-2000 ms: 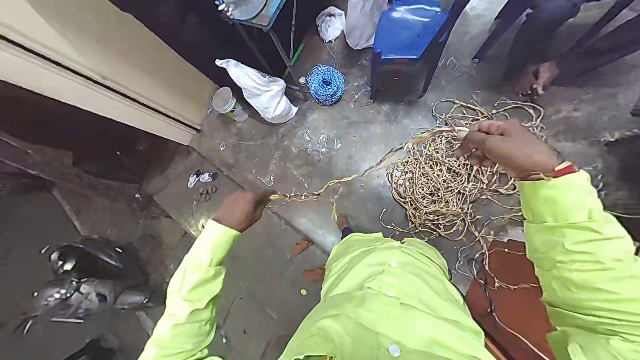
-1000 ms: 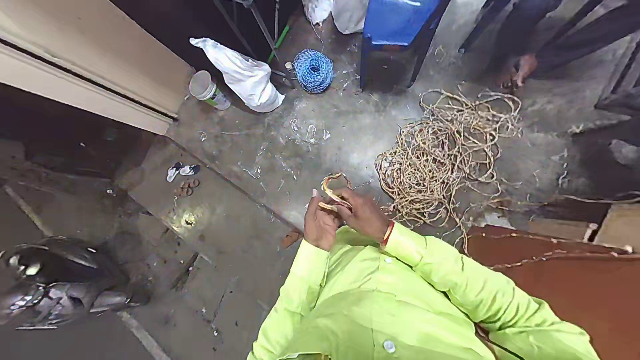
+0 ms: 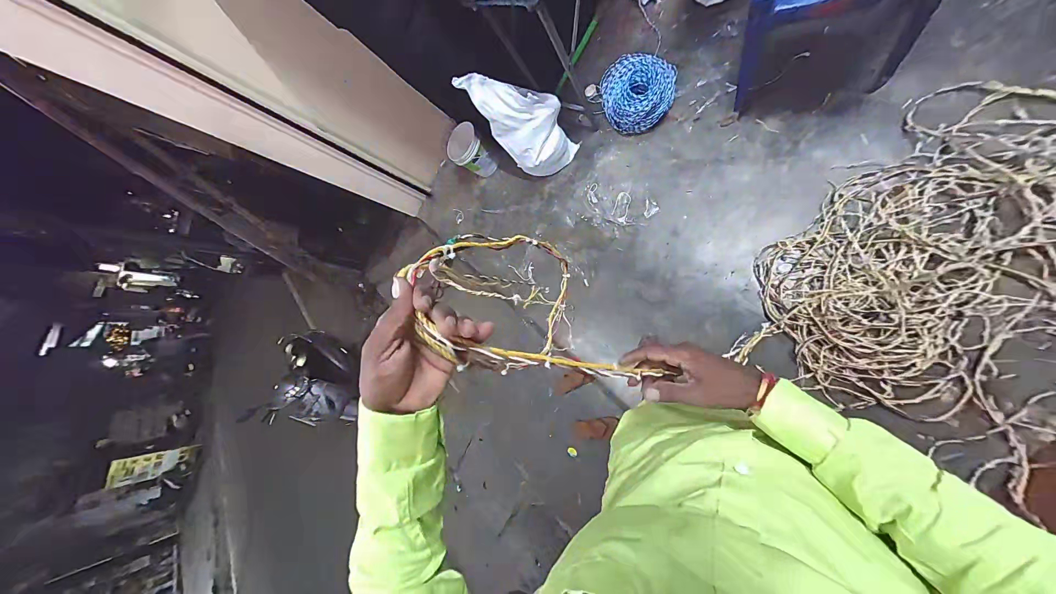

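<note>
A loop of twisted yellow, white and reddish wire (image 3: pixel 564 276) hangs from my left hand (image 3: pixel 412 351), its strands running between thumb and fingers. Small light ends stick out along the wire. To the right, my right hand (image 3: pixel 693 375) pinches the same wire, and a straight stretch spans the gap between both hands. Beyond my right wrist, which has a red and yellow band, a short piece of twisted wire leads towards a big tangled heap of similar beige wire (image 3: pixel 899 272) on the floor.
A coil of blue and white rope (image 3: pixel 638 92), a white sack (image 3: pixel 528 124) and a plastic bucket (image 3: pixel 472 150) stand ahead on the concrete floor. A blue chair (image 3: pixel 747 58) is at the upper right. A parked motorcycle (image 3: pixel 318 379) shows at the left, past a pale wall (image 3: pixel 330 99).
One second ago my hands were together on the wire; now they are apart, with a loop hanging from the left. Two seconds ago they stretched the wire wide. The view has shifted.
</note>
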